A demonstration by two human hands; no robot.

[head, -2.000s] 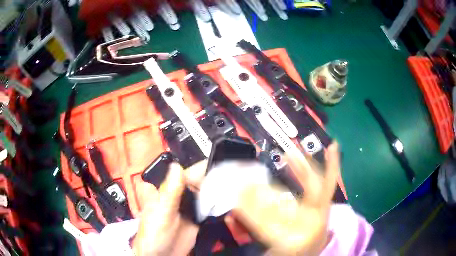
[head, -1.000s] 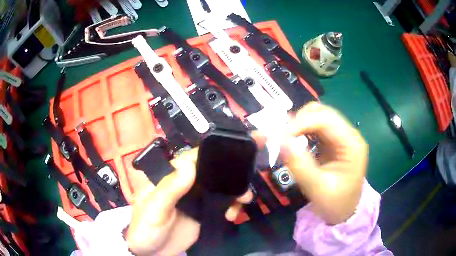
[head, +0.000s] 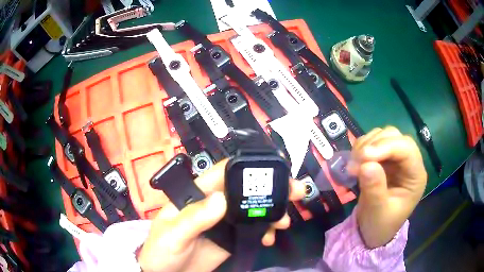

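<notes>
My left hand holds a black smartwatch upright toward me. Its lit screen shows a white QR code above a green button. A second black watch, screen dark, sticks out beside my left thumb, its strap at the same hand. My right hand is to the right, thumb and fingers pinching a thin see-through film. A white pointed cloth or paper piece lies over watches between the hands. Black and white watches lie mostly face down on the red compartment tray.
A cream dispenser bottle stands beyond the tray's right side. A single black watch lies on the green bench at right. Another red tray is at the far right. A pink-banded stand and white device are at upper left.
The held watch's screen has gone from dark to lit. My right hand has moved right with the film, away from the watch and the white piece, which now lies over the watches.
</notes>
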